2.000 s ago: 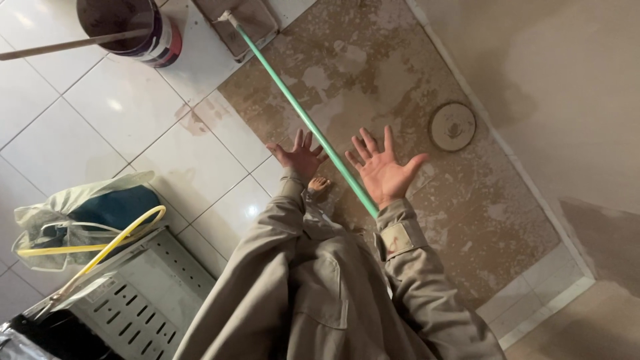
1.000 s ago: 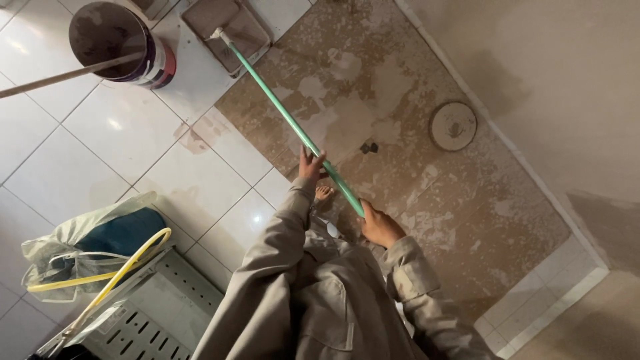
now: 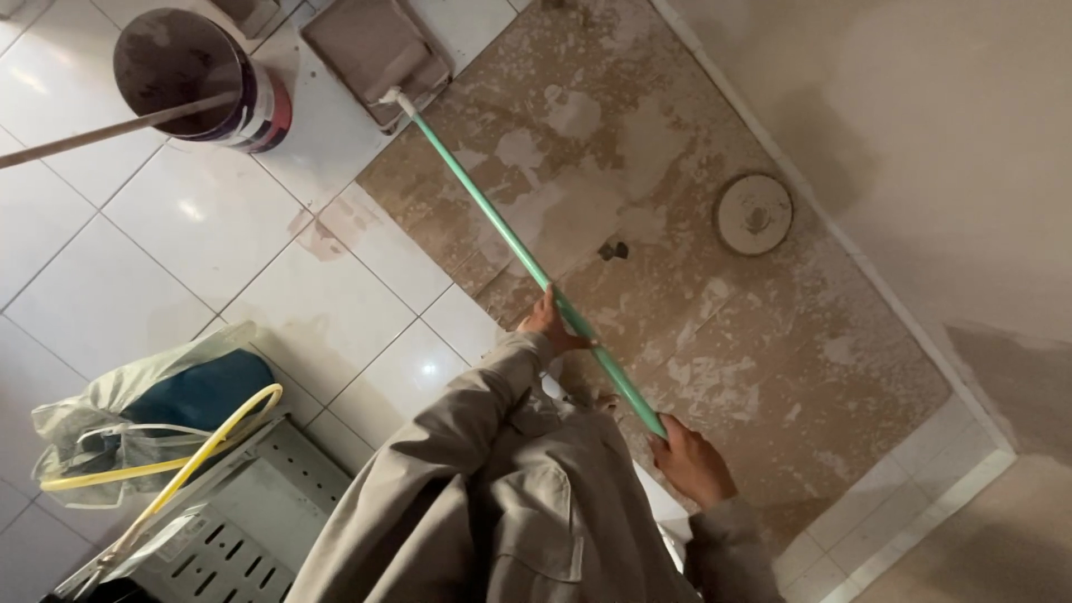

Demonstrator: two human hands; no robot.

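Observation:
A long green pole [image 3: 502, 226] runs diagonally across the middle of the head view. My left hand [image 3: 553, 325] grips it partway along, and my right hand [image 3: 691, 461] is closed round its lower end. The pole's far end, with a whitish fitting, lies over the near corner of a paint tray [image 3: 377, 50] coated in brownish material. Whether a roller is on that end cannot be told. Both forearms are in beige sleeves.
A bucket [image 3: 272, 109] with a wooden stick [image 3: 109, 136] in it stands on white tiles. A slotted metal unit [image 3: 243, 536], a yellow hose [image 3: 197, 456] and a plastic bag [image 3: 75, 419] are lower left. A brown stained floor section holds a round cover [image 3: 755, 214]; walls rise at right.
Two seconds ago both hands were spread with the fingers apart, the pole beside them. One second ago both hands had closed on the pole, and they still hold it.

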